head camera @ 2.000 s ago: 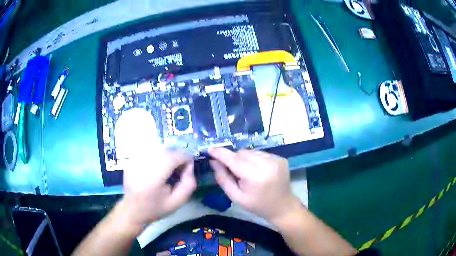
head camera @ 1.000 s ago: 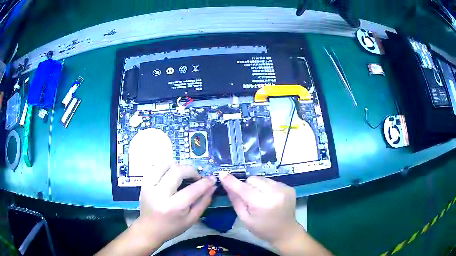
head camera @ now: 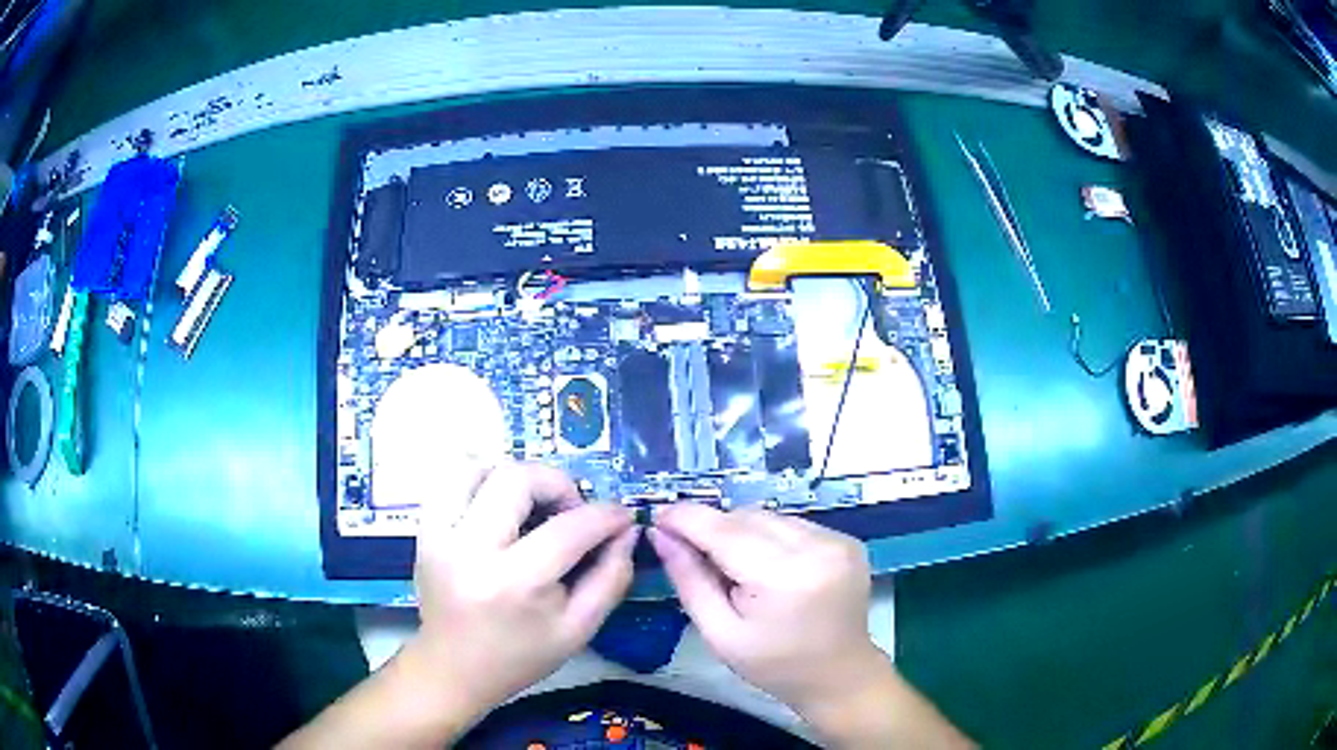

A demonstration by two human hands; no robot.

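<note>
The open laptop chassis [head camera: 956, 506] lies in front of me with the motherboard [head camera: 477, 344] in it, below the long black battery [head camera: 645, 213]. The orange flat cable [head camera: 833, 265] bends at the board's upper right. My left hand [head camera: 521, 572] and my right hand [head camera: 770, 593] meet at the middle of the front edge. Their fingertips pinch a small dark piece [head camera: 642, 516], perhaps a ribbon connector; most of it is hidden by the fingers. A thin black wire [head camera: 843, 388] crosses the right white opening.
Left: a blue tray [head camera: 125, 235], small strips [head camera: 201, 293], a green-handled tool [head camera: 76, 388] and a pale ring [head camera: 30, 425]. Right: tweezers [head camera: 1004, 220], loose fans [head camera: 1158, 388] and stacked dark parts [head camera: 1254, 220]. A metal rail [head camera: 587, 62] runs behind.
Since two seconds ago the view has shifted, so the laptop sits lower in the picture. Over the last second both hands stay at the front edge, fingertips slightly shifted around the small dark piece.
</note>
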